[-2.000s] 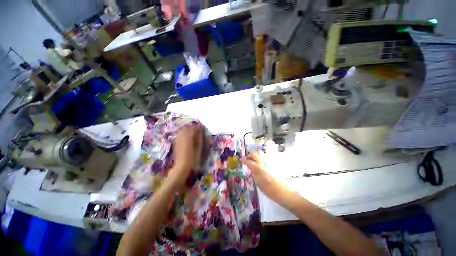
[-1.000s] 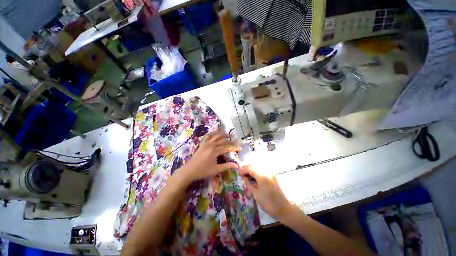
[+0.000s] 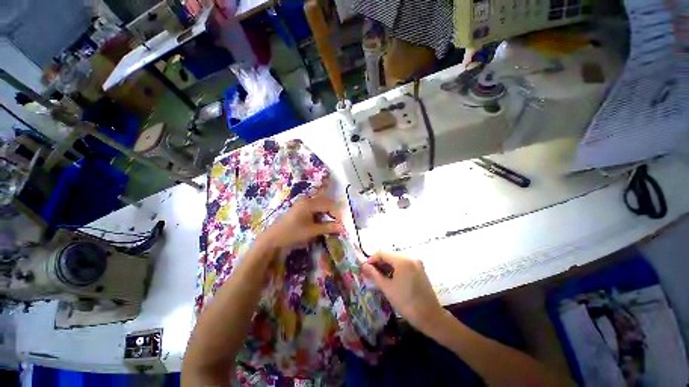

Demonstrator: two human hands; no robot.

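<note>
A floral garment piece lies on the white table left of the newer sewing machine and hangs over the front edge. My left hand rests on the cloth near its right edge, thumb and fingers at the fabric. My right hand pinches the cloth's right edge nearer the table front. A thin dark line runs from the needle area towards my right fingertips; I cannot tell what it is. The cloth edge is beside the presser foot area, not visibly under it.
Thread snips and black-handled shears lie right. An older machine and small switch box stand left. A blue basket with floral pieces and papers is below right. A printed sheet hangs right. A blue crate stands behind.
The cloth has been spread flatter on the table. My left hand has moved off its middle to the right edge. My right hand has moved down towards the table front, away from the needle.
</note>
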